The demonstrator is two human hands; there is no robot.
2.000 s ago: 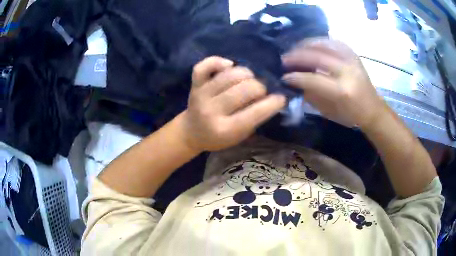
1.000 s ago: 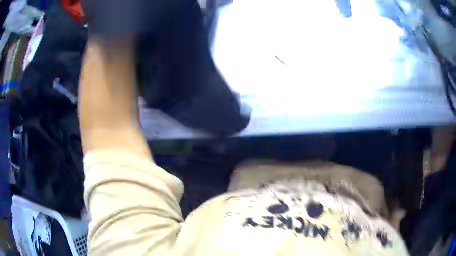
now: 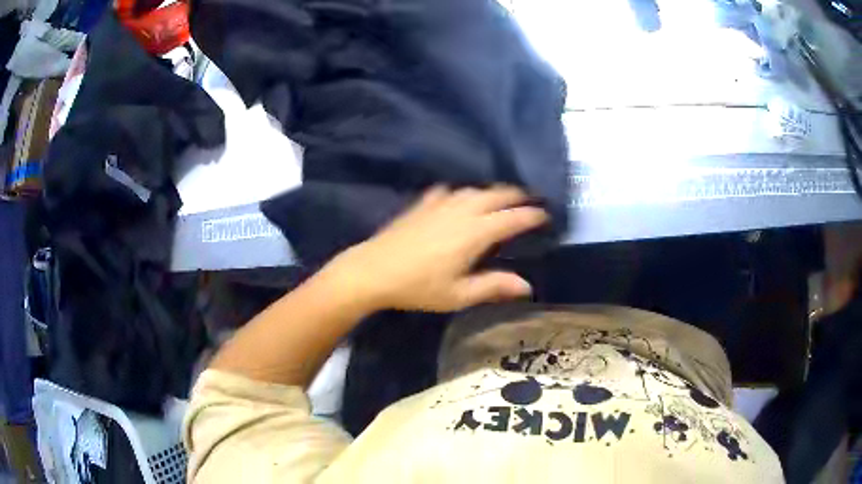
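Observation:
A large black cloth garment [image 3: 406, 104] lies across the machine table and hangs over its front edge. My left hand [image 3: 454, 246] rests on the front part of this cloth, thumb and fingers apart, with no clear grip on it. Some cloth hangs below the hand and wrist. My right hand is not in view.
The white table has a printed ruler scale [image 3: 709, 184] along its front edge. Another black garment [image 3: 113, 217] with a small grey mark hangs at the left. A white basket [image 3: 132, 435] is lower left, a red-orange item [image 3: 163, 26] upper left.
Both hands worked at the cloth at first; the right hand has since left view. My left hand reached to the upper left, then came back to the middle, and the black cloth now spreads further right.

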